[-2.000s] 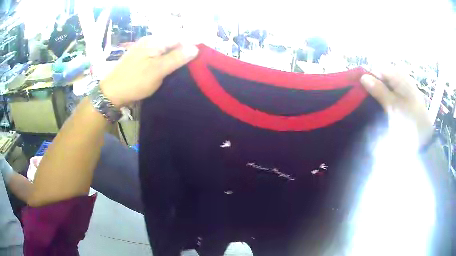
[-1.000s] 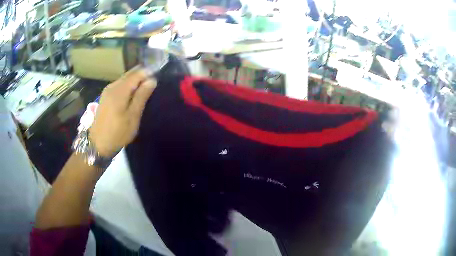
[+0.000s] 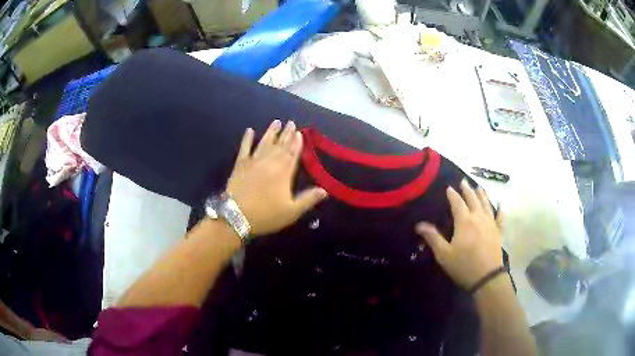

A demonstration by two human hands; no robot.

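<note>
The dark knit top [image 3: 348, 278] lies over the right part of the long dark padded board [image 3: 167, 111]. Its red neckband [image 3: 369, 198] forms a flattened oval near the board's far edge. My left hand [image 3: 268, 184] lies flat with fingers spread on the cloth, left of the neckband. My right hand [image 3: 470, 236] rests with fingers apart on the cloth, below and right of the neckband. Small white motifs and a line of script show on the chest.
Thread snips [image 3: 491, 174] and a metal iron rest [image 3: 505, 101] lie at the right on the white table [image 3: 445, 90]. A blurred iron [image 3: 557, 274] is at the right. A blue roll [image 3: 275, 38] and white scraps lie behind the board. Pink cloth [image 3: 66, 149] and a blue crate [image 3: 80, 90] are left.
The top was held up in the air and is now down on the board. My hands have let go of its shoulders and lie flat on it. The view has tilted down to the table.
</note>
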